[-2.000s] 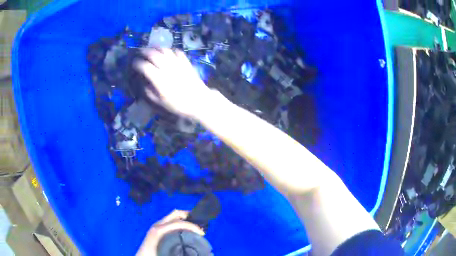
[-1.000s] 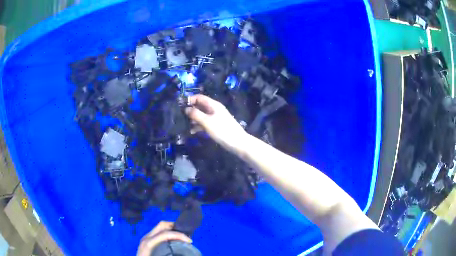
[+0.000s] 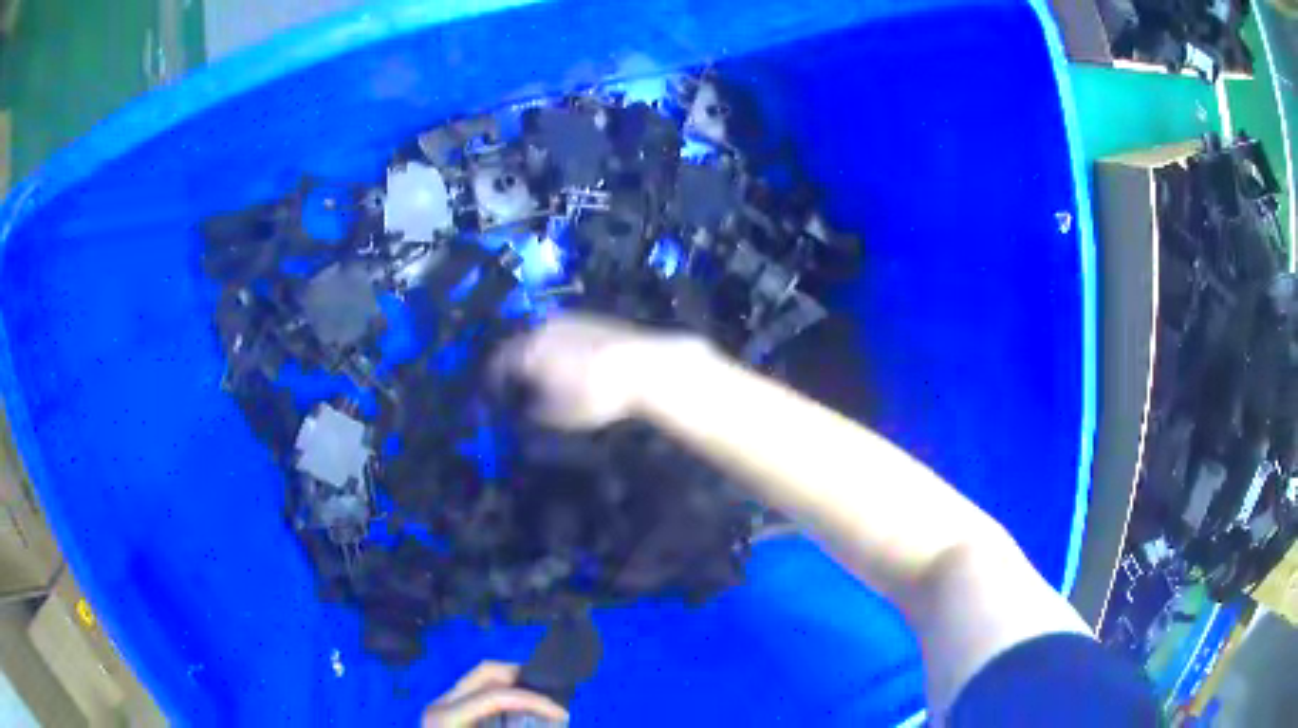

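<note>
A large blue bin (image 3: 982, 285) holds a heap of black and grey loose plastic parts (image 3: 342, 306). My right hand (image 3: 577, 373) is in the middle of the heap, blurred; its fingertips are lost against dark parts, so what it holds cannot be told. My left hand (image 3: 496, 697) is at the bottom edge, partly cut off, its fingers closed around a dark rounded part (image 3: 562, 657). Part of a grey round piece shows below the fingers.
Right of the bin, a cardboard box (image 3: 1129, 285) is heaped with black housings (image 3: 1210, 356). Another box of black parts stands at the top right on the green surface (image 3: 1146, 107). Brown cardboard boxes (image 3: 71, 654) stand at the lower left, outside the bin.
My right hand has moved from the upper left of the heap to its middle, and parts there have shifted. My left hand still holds the dark part, now lower and more cut off.
</note>
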